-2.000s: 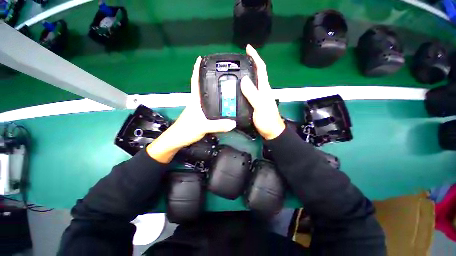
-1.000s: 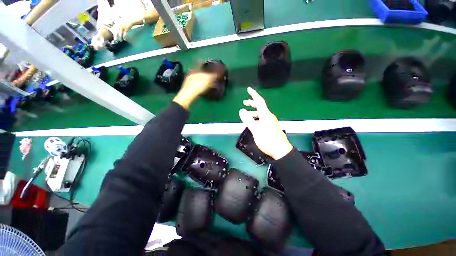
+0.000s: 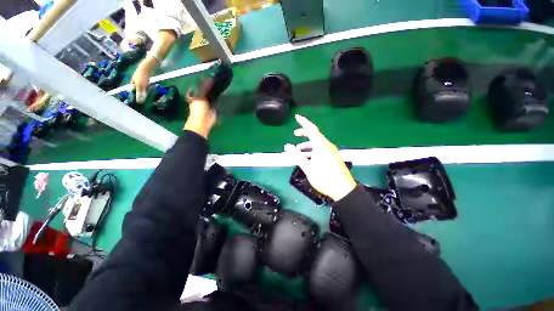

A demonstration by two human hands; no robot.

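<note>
My left hand [image 3: 201, 114] reaches over the conveyor and grips a black half-assembled unit [image 3: 218, 84], which is tilted and partly blurred. My right hand [image 3: 322, 159] is open and empty above the conveyor's white edging, palm turned left. Upright joined units stand on the conveyor, one [image 3: 274, 99] right of my left hand and another [image 3: 352, 77] beyond it. Rear housing shells lie on the bench below my hands, some dome up [image 3: 290, 242], some with the inside up [image 3: 421, 189]. My right forearm hides part of them.
A grey metal post [image 3: 91, 91] slants across the left. Another person's hand [image 3: 141, 82] is at units on the line. A carton of green parts [image 3: 214, 37] and a blue bin [image 3: 499, 12] stand beyond the conveyor. A white device with cables [image 3: 87, 212] is on the bench at left.
My left hand has moved left from the joined unit, which stands released, and now grips another unit. My right hand stays open. The other person's hand has reached down toward the line.
</note>
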